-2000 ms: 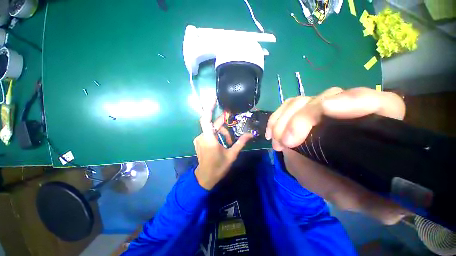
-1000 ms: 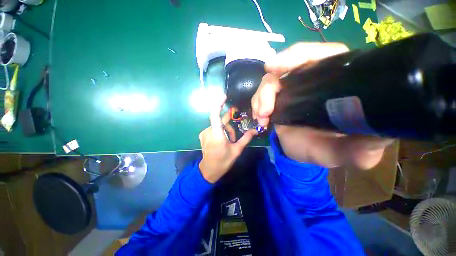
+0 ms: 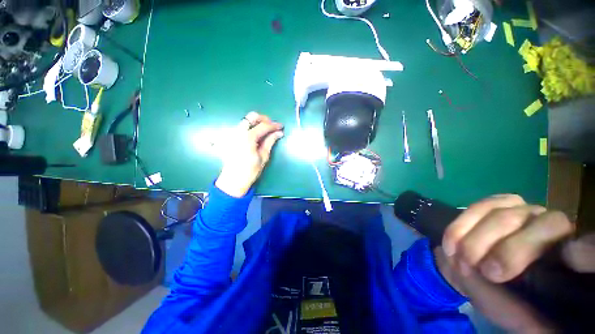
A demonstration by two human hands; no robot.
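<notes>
The white camera [image 3: 310, 78] lies on the green mat with its glossy black ball head [image 3: 351, 122] towards me. A pale board module [image 3: 357, 171] with thin red wires lies at the head's near end, by the mat's front edge. My right hand [image 3: 505, 238] grips a thick black electric screwdriver [image 3: 427, 216] at the lower right; its thin bit points left at the module, and I cannot tell if it touches. My left hand [image 3: 251, 150] is left of the camera, over the mat, with thumb and fingertips close together. Whether a tiny screw is between them cannot be seen.
Tweezers [image 3: 435, 145] and a thin rod [image 3: 406, 137] lie right of the camera. A white cord end [image 3: 326, 199] hangs at the front edge. Yellow tape pieces [image 3: 564, 72] are at the right. Small white cameras [image 3: 98, 69] and a black adapter [image 3: 116, 149] are at the left.
My left hand has let go of the module and moved left. My right hand has drawn the screwdriver back to the lower right. The module now lies on the mat. The view has shifted.
</notes>
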